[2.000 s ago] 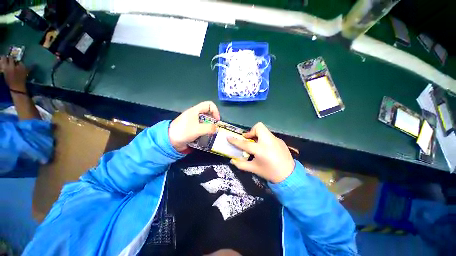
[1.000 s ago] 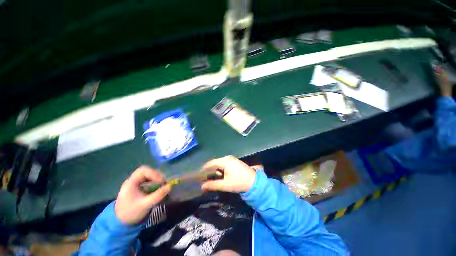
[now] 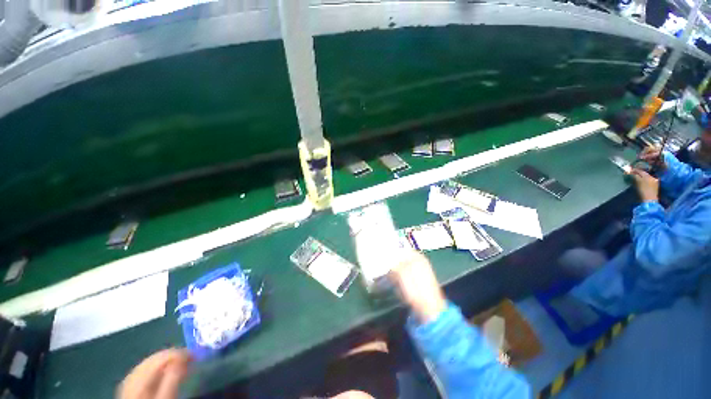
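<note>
A pale, blurred phone body (image 3: 376, 240) is over the green bench, right of centre. My right hand (image 3: 417, 284) is at its lower right end and grips it; the fingertips are blurred. Whether the phone touches the bench, I cannot tell. My left hand (image 3: 160, 376) is blurred and cut off by the bottom edge, below and left of the blue bin (image 3: 253, 316). Whether it holds anything, I cannot tell. The bin is heaped with white strips (image 3: 218, 312). Another phone body (image 3: 324, 266) lies on the bench, left of the held one.
More phone bodies (image 3: 472, 234) overlap right of my right hand, by a white sheet (image 3: 511, 218). A dark slab (image 3: 543, 181) lies beyond. A taped post (image 3: 317, 175) stands at the white edge. Another sheet (image 3: 113, 310) lies left. A person (image 3: 663, 234) works at right.
The view has swung right and up. My hands have parted: the right has moved out over the bench with the phone body, and the left has let go and sits low at left.
</note>
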